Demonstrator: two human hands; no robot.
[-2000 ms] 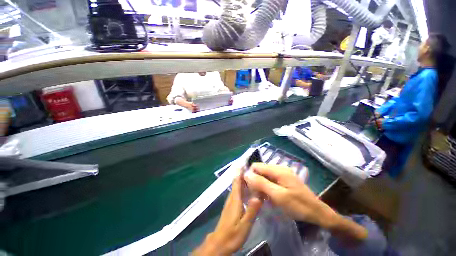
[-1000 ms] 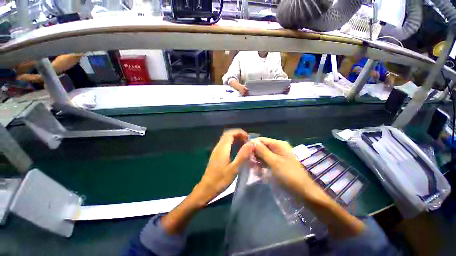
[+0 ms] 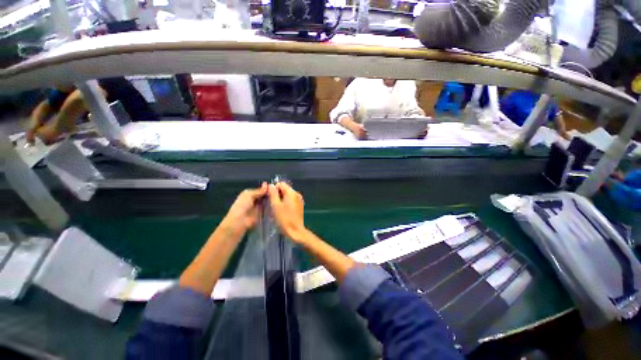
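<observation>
My left hand (image 3: 249,208) and my right hand (image 3: 286,209) are close together at the centre, both pinching the top end of a black cover panel in clear film (image 3: 278,295). The panel hangs down towards me, with a clear plastic sheet spread at its left. Behind it a long white lamp arm (image 3: 379,247) lies across the bench, partly hidden by the panel and my forearms. Its plastic-wrapped squarish base (image 3: 84,274) is at the left. Whether the panel is inside the film or only against it, I cannot tell.
A stack of black-and-white panels (image 3: 457,281) lies at the right, with a bagged bundle (image 3: 580,249) beyond it. A folded lamp (image 3: 140,172) lies on the belt at the left. A raised shelf (image 3: 211,60) crosses ahead. A person in white (image 3: 383,102) sits opposite.
The view has turned from right to front. My hands, still together, show further left, and the black panel in its film now shows below them. More of the panel stack is visible.
</observation>
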